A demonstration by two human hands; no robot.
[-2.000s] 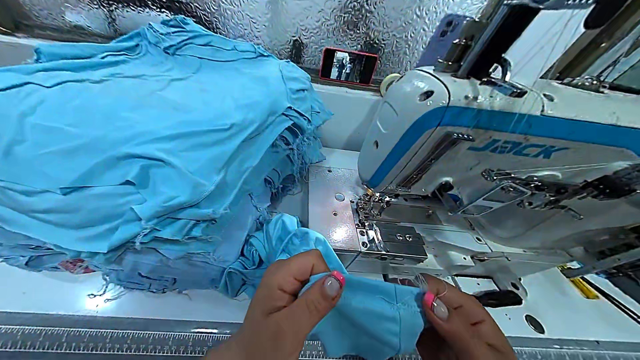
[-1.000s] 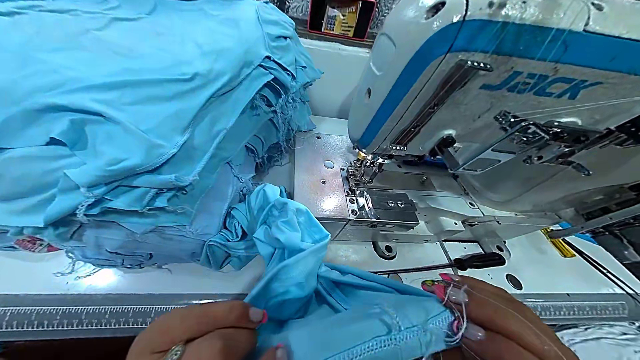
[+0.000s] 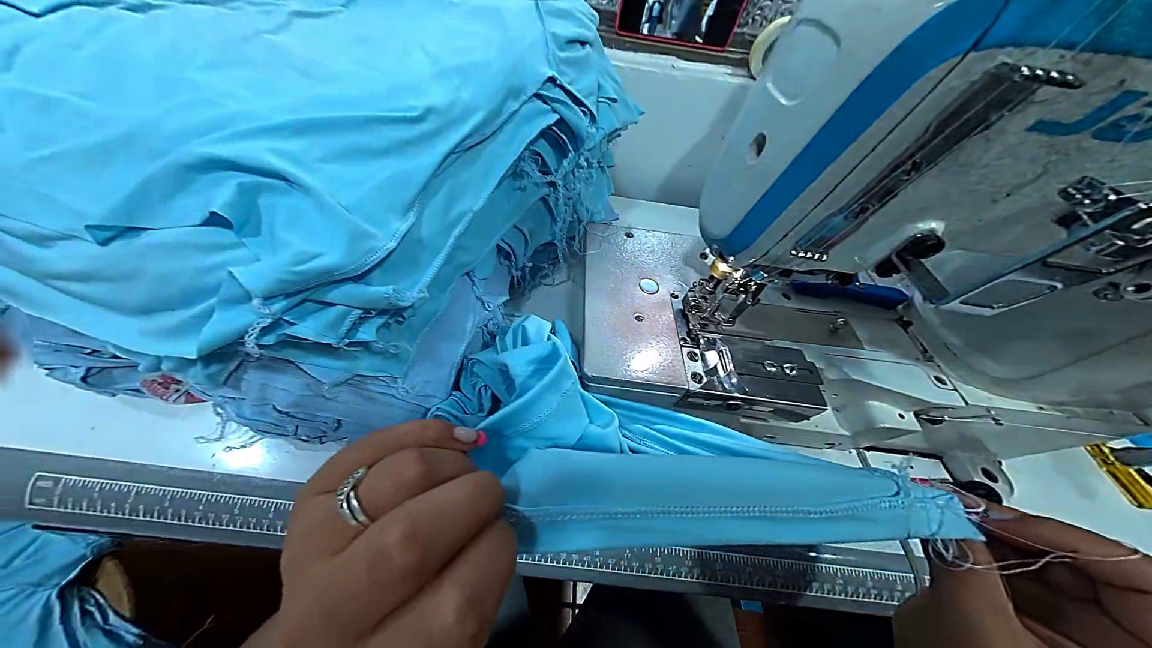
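A light blue fabric garment piece [image 3: 711,504] with a stitched seam is stretched between my hands, in front of the sewing machine. My left hand [image 3: 405,531], with a silver ring, grips its left part, some fingertips hidden under the cloth. At its right end my right hand [image 3: 1017,558] pinches the frayed corner, where loose threads hang. The rest of the piece lies bunched [image 3: 540,387] beside the pile. Behind it stands the white and blue Jack sewing machine [image 3: 864,162], its presser foot and needle area [image 3: 720,297] with no cloth under it.
A tall pile of light blue garments [image 3: 270,180] fills the left. Along the table's front edge runs a clear ruler [image 3: 720,571]. A red-edged phone [image 3: 682,20] and a tape roll [image 3: 769,43] are at the back. A yellow-handled tool [image 3: 1120,472] lies at right.
The garment piece is now pulled out long and flat between my hands; a second ago it was more bunched at my left hand. The view has moved nearer the table.
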